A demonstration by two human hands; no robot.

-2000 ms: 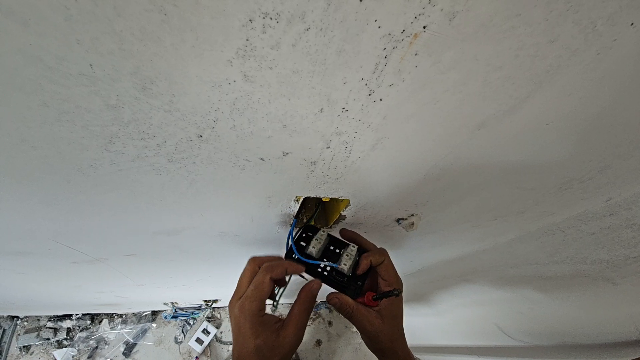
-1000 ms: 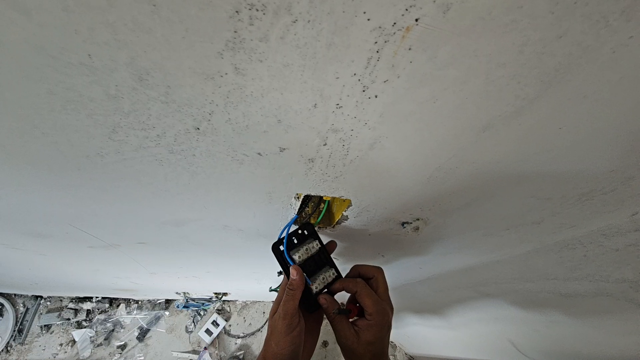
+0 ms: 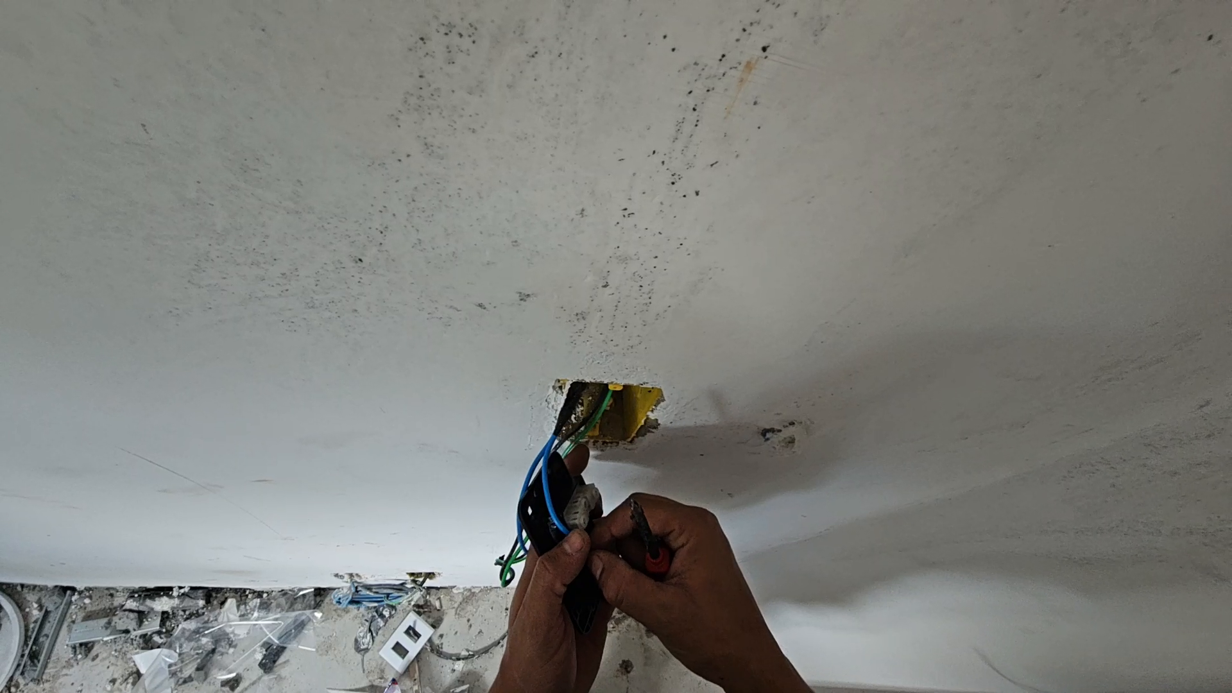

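My left hand (image 3: 558,597) grips a black socket mounting frame (image 3: 544,500) that carries light grey modules (image 3: 580,505). The frame is tilted with its face turned partly to the right. Against its right side are the fingers of my right hand (image 3: 674,577), which also holds a screwdriver with a red and black handle (image 3: 656,560), its shaft pointing up. Blue wires (image 3: 539,472) and green wires (image 3: 507,568) run along the frame's left side. They come out of a yellow wall box (image 3: 635,412) just above. The fingertips hide part of the modules.
A speckled white wall (image 3: 385,241) fills most of the view, with a small damaged spot (image 3: 784,435) right of the box. Along the floor at lower left lie plastic wrappers (image 3: 231,635), debris, a white two-opening cover plate (image 3: 406,643) and a coil of blue cable (image 3: 371,592).
The frame has been turned, so its face is now seen more from the side. My right hand, with the screwdriver, has moved up against it.
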